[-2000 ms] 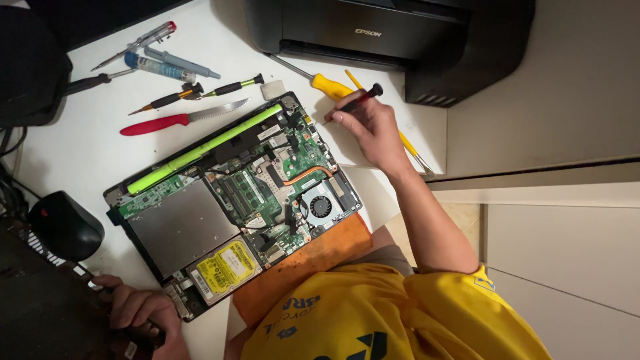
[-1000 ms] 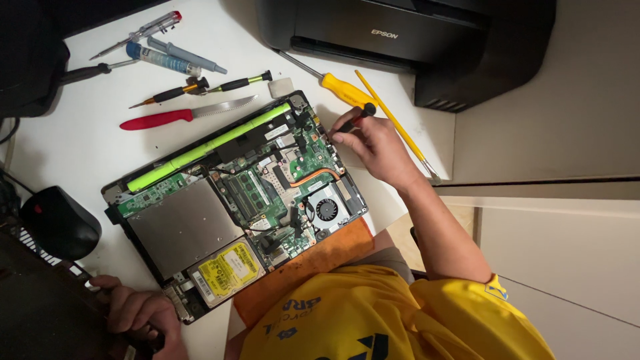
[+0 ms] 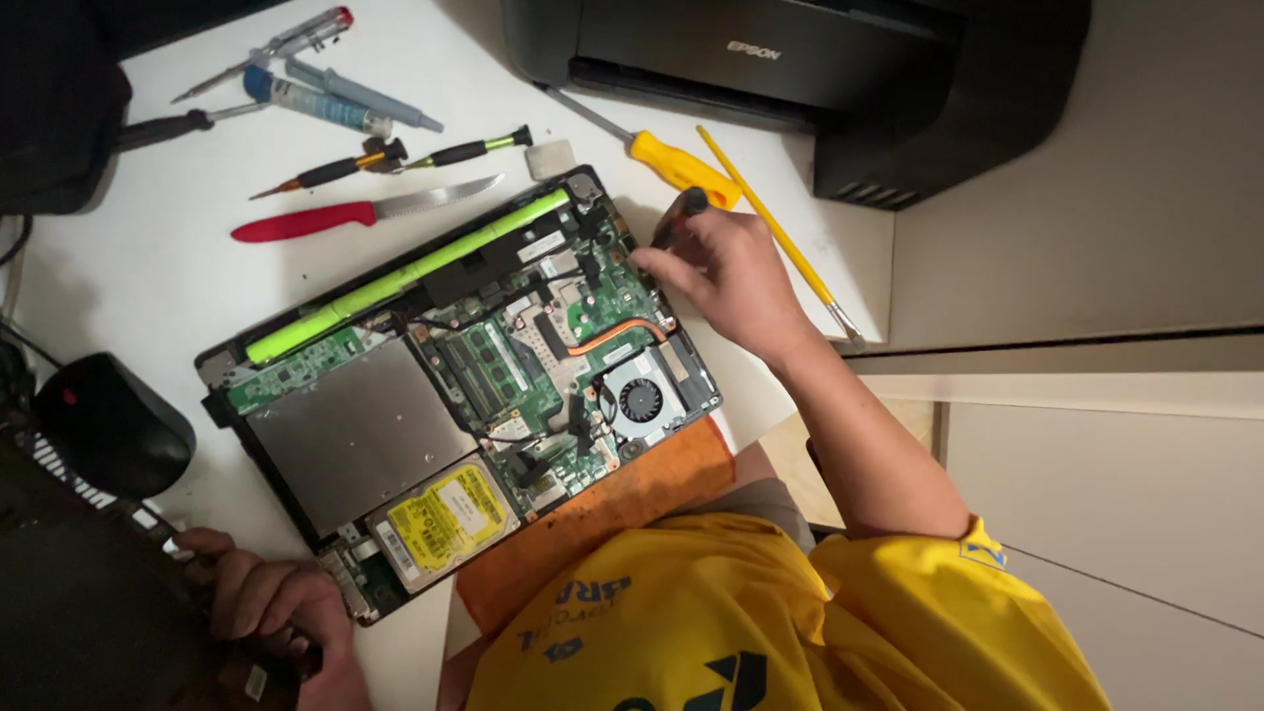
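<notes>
An opened laptop base [image 3: 355,434] lies tilted on the white table, its circuit board, cooling fan [image 3: 640,399], copper heat pipe, green battery and yellow-labelled hard drive [image 3: 449,518] exposed. My right hand [image 3: 726,272] is at the base's right edge, closed around a small dark screwdriver [image 3: 681,212]; its tip is hidden. At the lower left, my left hand [image 3: 262,592] grips the edge of a dark laptop part [image 3: 99,592], close to the base's near left corner. An orange cloth [image 3: 602,513] lies under the near edge of the base.
Beyond the base lie a red-handled knife [image 3: 306,221], two precision screwdrivers [image 3: 326,173], a syringe [image 3: 365,94] and a blue-capped tube [image 3: 316,102]. A yellow screwdriver [image 3: 681,166] and paintbrush [image 3: 780,237] are beside my right hand. A black printer [image 3: 691,59] stands behind; a mouse [image 3: 117,425] is left.
My right hand has stayed near the base's right edge with the screwdriver, whose handle has changed its tilt. My left hand looks unchanged.
</notes>
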